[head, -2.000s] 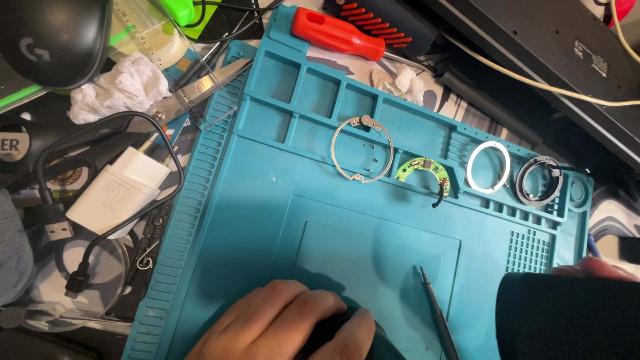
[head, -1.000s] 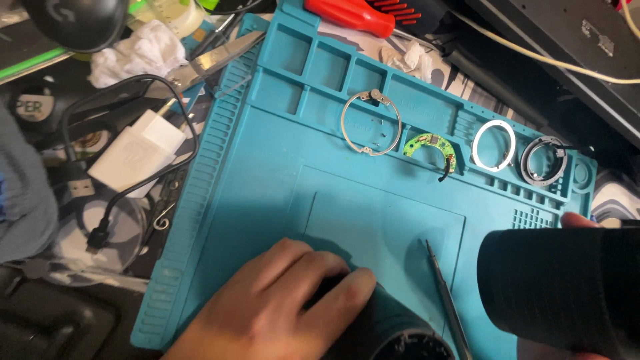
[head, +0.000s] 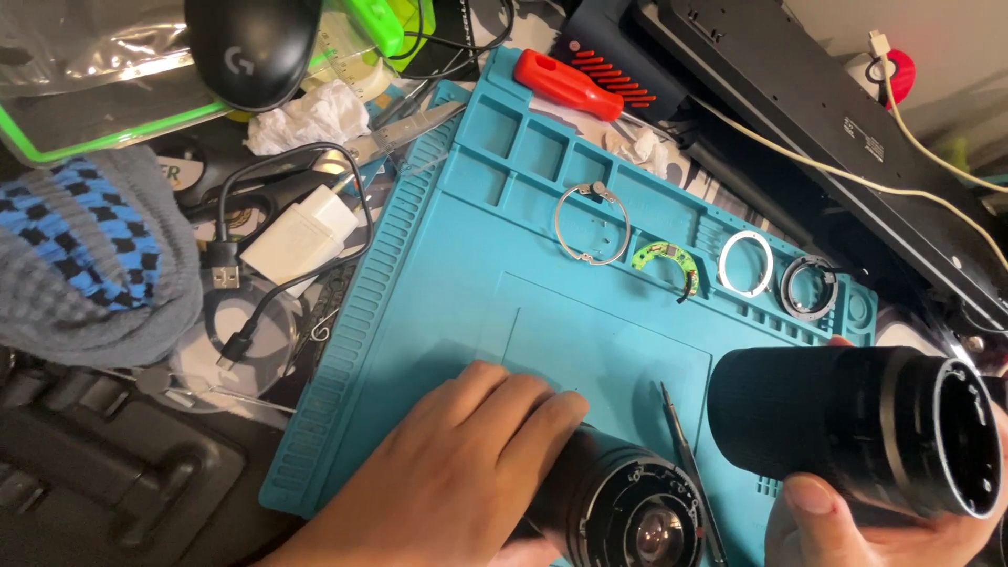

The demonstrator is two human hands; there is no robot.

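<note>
My left hand [head: 480,449] grips a black camera lens body [head: 610,496], whose round end with a glass element faces up toward me. On the right, my right hand [head: 866,520] holds a black lens barrel [head: 835,421] tilted, its hollow end pointing right. Between them a thin metal tweezer or pick-like tool [head: 685,457] lies on the teal silicone repair mat [head: 441,315]. Along the mat's upper trays rest a thin metal ring [head: 558,224], a green curved circuit board [head: 669,253], a silver ring [head: 725,272] and a black lens mount ring [head: 790,293].
A red-handled screwdriver [head: 567,83] crosses the mat's top edge. Left of the mat are scissors [head: 402,134], crumpled tissue [head: 311,118], a white charger [head: 299,236] with black cable, a black mouse [head: 252,55] and grey-blue fabric [head: 102,252]. A black keyboard or panel [head: 850,110] borders the upper right.
The black barrel in my right hand has come further into view and turned, so its hollow end shows. The lens body under my left hand shows more of its glass end.
</note>
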